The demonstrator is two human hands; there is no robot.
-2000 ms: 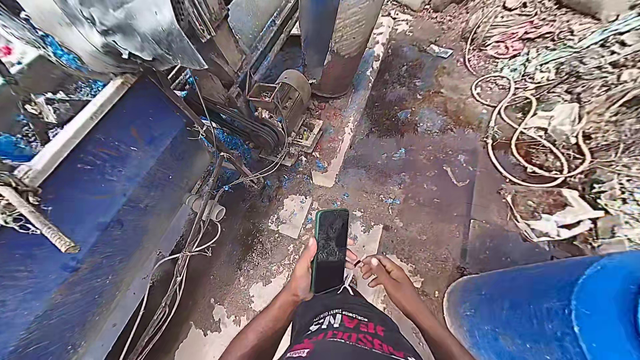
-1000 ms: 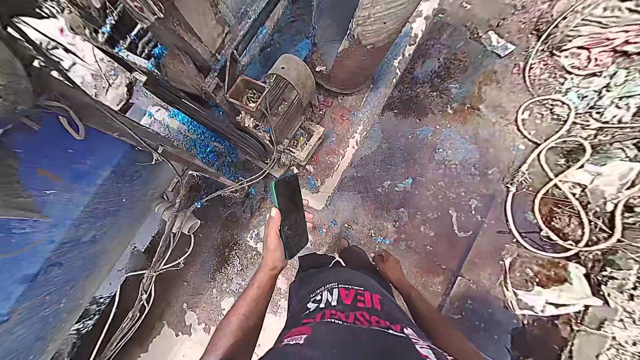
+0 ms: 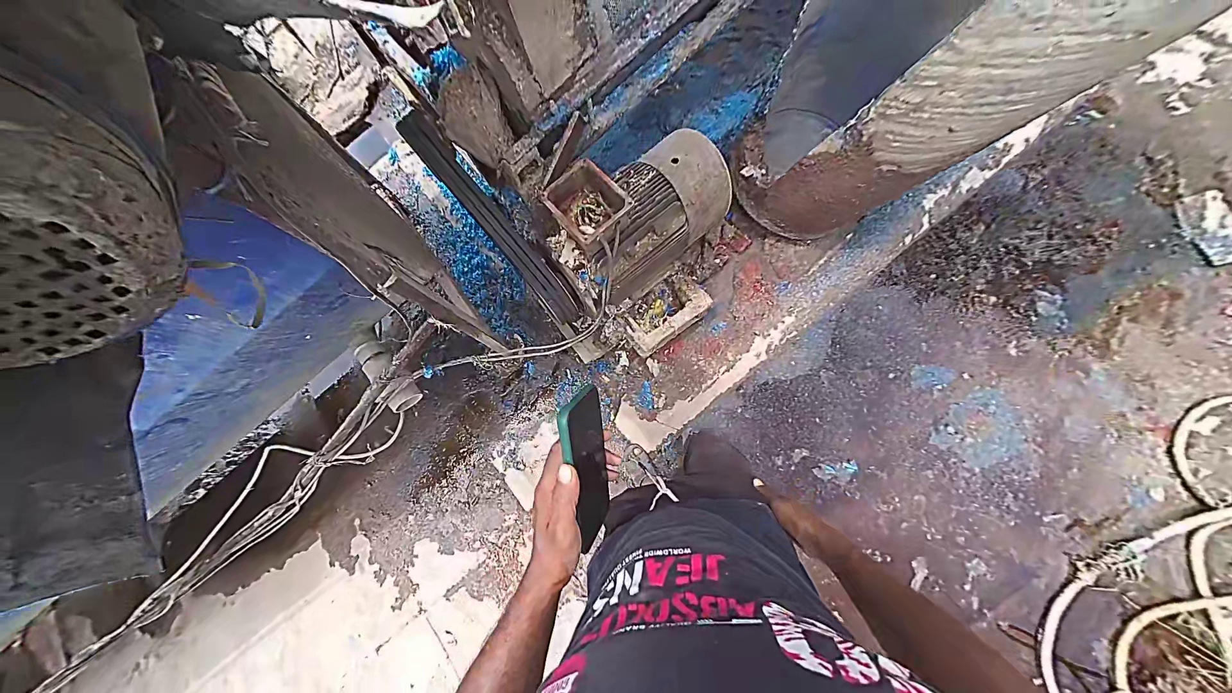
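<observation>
My left hand (image 3: 558,510) is closed around a smartphone (image 3: 589,472) in a green case, held upright at the left side of my body with its dark screen facing right. My right hand (image 3: 782,505) hangs low at the right, beside my dark printed shirt (image 3: 703,606); its fingers are mostly hidden near the dark trousers, so whether it holds anything does not show. Beyond the phone, on the floor, stands an electric motor (image 3: 674,207) with an uncovered terminal box (image 3: 587,204) and black drive belts (image 3: 491,221) to its left.
Blue scraps lie around the machine frame (image 3: 337,202). A perforated drum part (image 3: 67,221) fills the upper left. Bundled cables (image 3: 318,472) run down the left side. A thick post (image 3: 866,135) stands behind the motor. Coiled hose (image 3: 1088,577) lies at the lower right on the stained floor.
My right hand was in front of my waist near the phone; now it is down at my right side. The phone has stayed in my left hand. The view has shifted toward the machine.
</observation>
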